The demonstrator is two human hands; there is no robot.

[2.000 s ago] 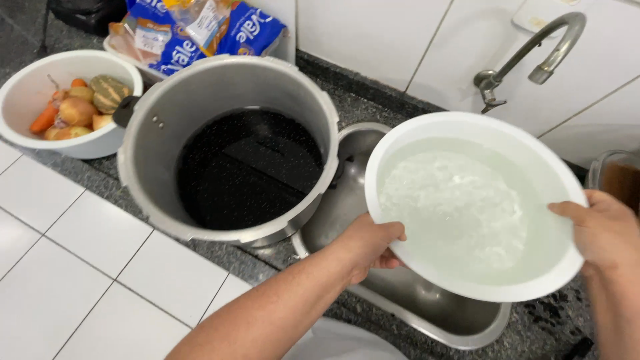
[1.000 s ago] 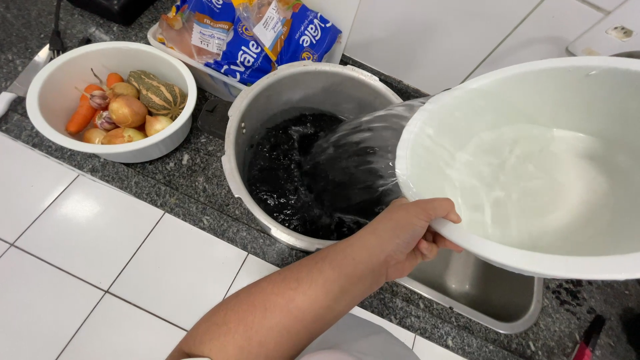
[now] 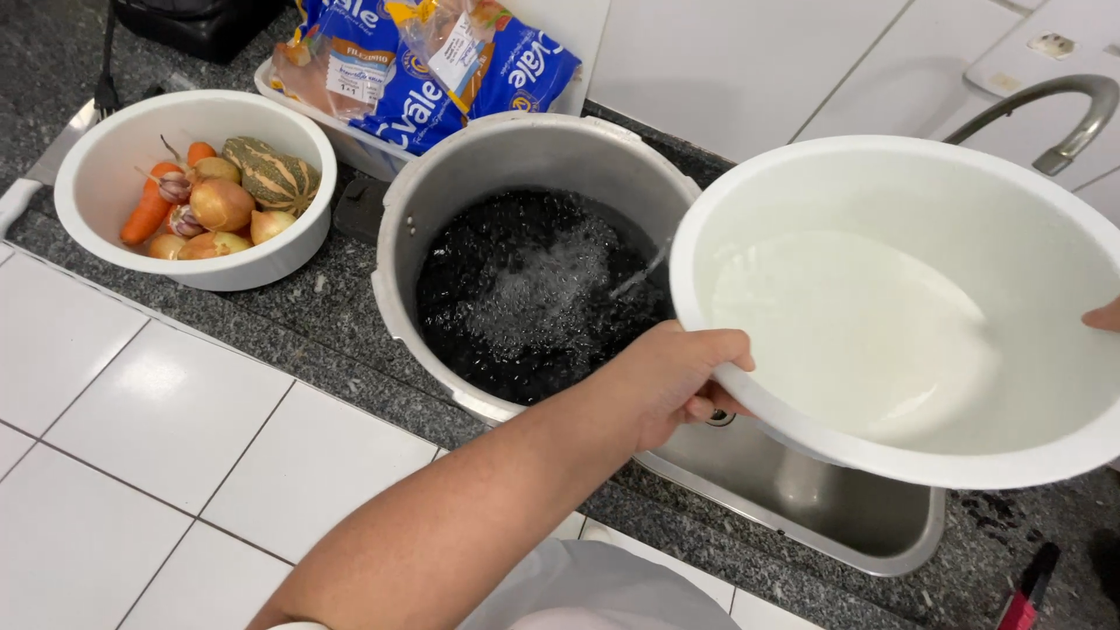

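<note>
A white plastic basin point(image 3: 857, 332) is tilted over the right rim of a large metal pot point(image 3: 542, 144). My left hand point(image 3: 691, 381) grips the basin's near left rim, thumb on top and fingers beneath. At the right edge of the view, the fingertips of my right hand point(image 3: 1104, 317) rest on the basin's right rim; the rest of that hand is out of view. A thin trickle of water point(image 3: 643, 269) runs from the basin's lip into the pot, where dark liquid point(image 3: 542, 297) is bubbling at the surface.
A white bowl point(image 3: 188, 267) of onions, garlic, carrots and a striped squash stands left. Behind the pot, packaged meat point(image 3: 437, 70) lies in a tray point(image 3: 350, 140). A steel sink point(image 3: 866, 516) lies under the basin, near a faucet point(image 3: 1059, 157). A knife point(image 3: 66, 144) lies behind the bowl.
The basin, level over the sink two seconds ago, has moved left and tipped towards the pot. The broad stream of water from one second ago has thinned to a trickle.
</note>
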